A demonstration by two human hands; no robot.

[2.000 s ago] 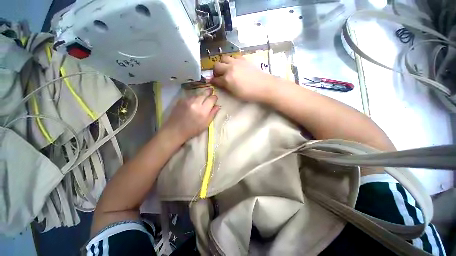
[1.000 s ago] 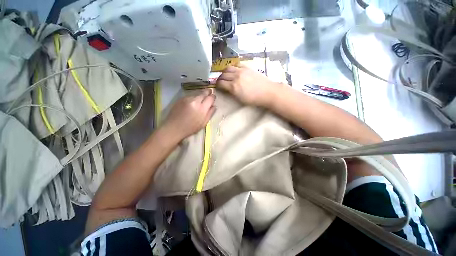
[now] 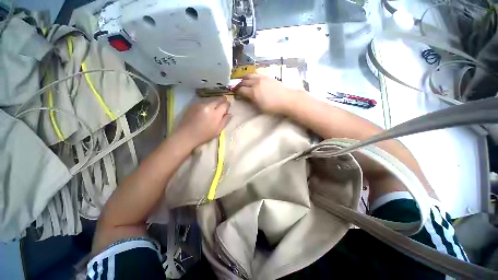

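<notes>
The beige bag body [image 3: 262, 145] lies under my hands and hangs towards my lap, its open mouth facing me. A yellow tape [image 3: 218, 164] runs down its panel. My left hand [image 3: 206, 117] holds the bag's far edge beside the tape, fingers bent. My right hand [image 3: 262, 93] has its fingertips at the same edge by the yellow clamp frame [image 3: 243, 71], on a tiny reddish piece [image 3: 233, 87] that is mostly hidden. The white sewing machine head [image 3: 175, 46] stands just beyond my left hand. Long beige bag straps [image 3: 382, 213] loop over my right forearm.
Red and black thread snips [image 3: 352, 100] lie on the white machine table [image 3: 437, 147] at the right. Stacked beige bag pieces [image 3: 27, 169] with yellow strips and dangling straps are at the left. More straps [image 3: 377, 63] and a dark coil [image 3: 431, 56] are at the back right.
The view has shifted, so the machine head sits further right in the picture. Both hands stay at the bag's far edge. The straps over my right arm have risen at the right.
</notes>
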